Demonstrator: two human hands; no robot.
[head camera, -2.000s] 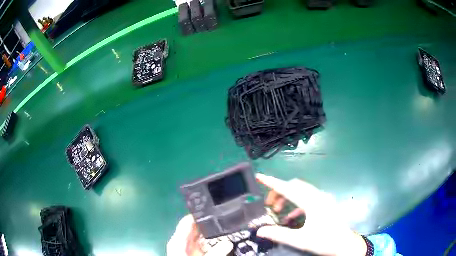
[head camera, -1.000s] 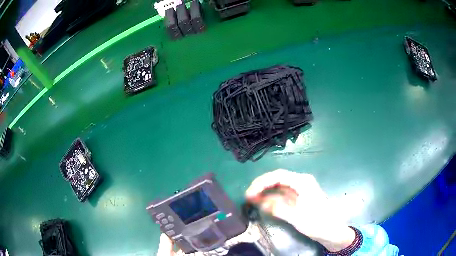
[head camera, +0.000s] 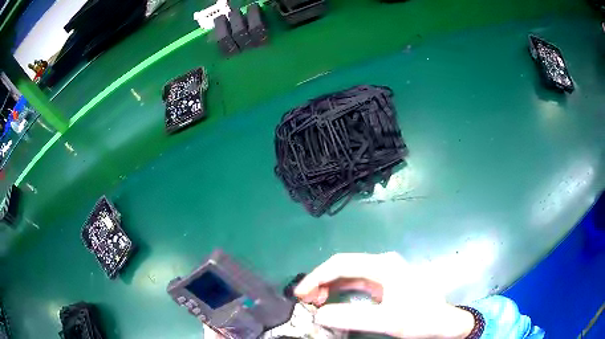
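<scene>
A grey control panel with a dark screen is tilted at the bottom centre. It is one part of a two-part unit; the patterned pale housing shows beside it, partly cut off by the lower edge. My right hand is at the unit's right side, overexposed, its thumb and finger closed on the unit's edge near a small black part. My left hand shows only as a sliver under the panel's lower left, so its grip is mostly hidden. The large tangled pile of black gaskets lies beyond the unit.
Speckled black housings lie at the left, back left and far right. A smaller black bundle sits bottom left. Black blocks stand at the far side beside a white slip. A green rail crosses the upper left.
The unit has moved left and its panel has turned more on its side. My right hand has shifted, its fingers now pinching near the unit's edge. The view has shifted slightly.
</scene>
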